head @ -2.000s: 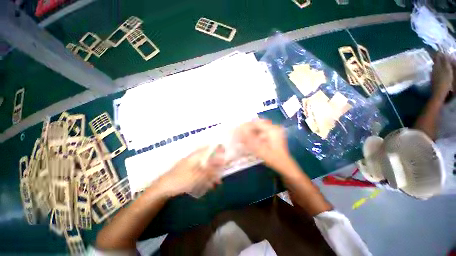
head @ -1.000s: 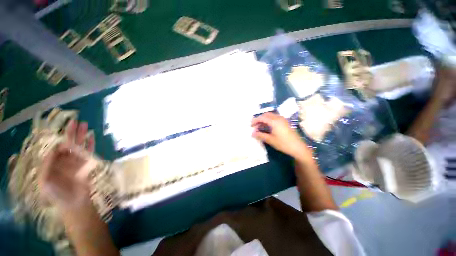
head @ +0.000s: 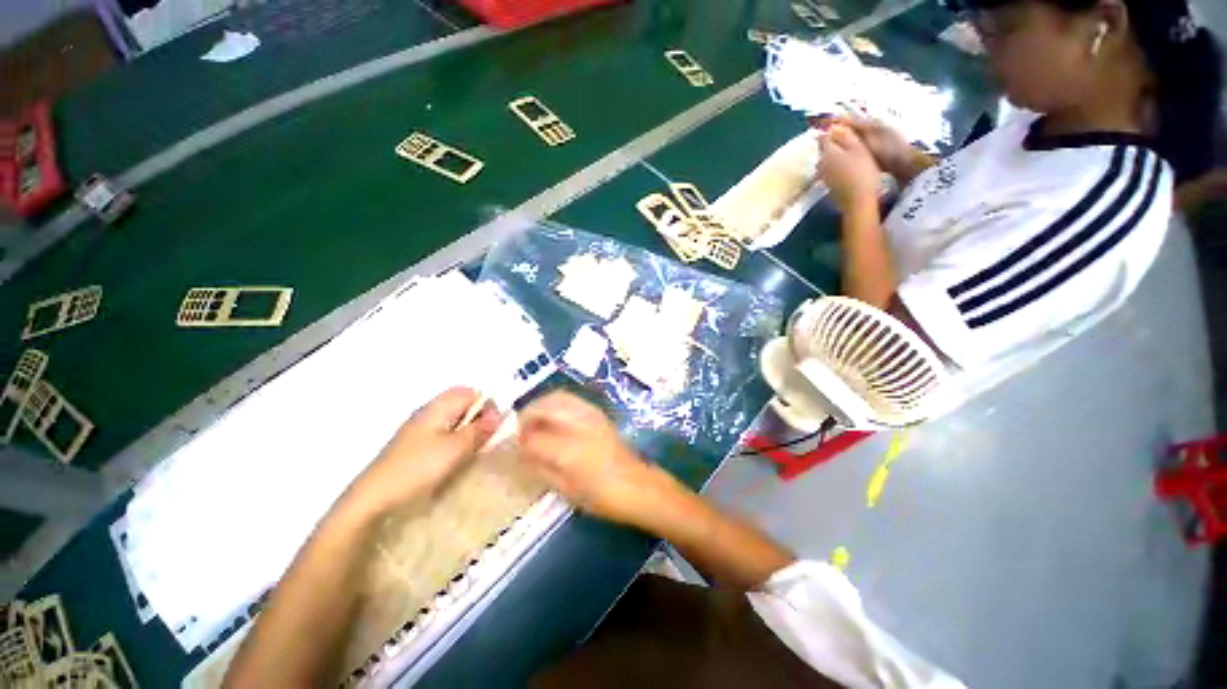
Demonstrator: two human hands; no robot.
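Note:
My left hand (head: 428,451) is over the adhesive sheet, its fingertips closed on a thin beige piece (head: 471,409) seen nearly edge-on; its full shape is hidden. My right hand (head: 576,451) is just to the right, slightly blurred, fingertips pinched at a small white piece (head: 505,432) between the hands. The adhesive sheet (head: 451,528) lies under both hands, tan with a row of dark marks along its near edge. A bright white sheet stack (head: 323,431) lies behind it. Front housings (head: 51,646) are piled at the lower left, cut off by the frame edge.
A plastic bag (head: 737,316) carries cream pieces (head: 655,337) and a white card (head: 585,350). Loose housings (head: 236,306) lie on the green conveyor beyond the metal rail (head: 390,289). A fan (head: 868,364) stands right of the bag. Another person (head: 1036,256) works at the right.
The view has swung right, showing the neighbour. My left hand has left the housing pile and come beside my right hand, with a thin beige piece in its fingers.

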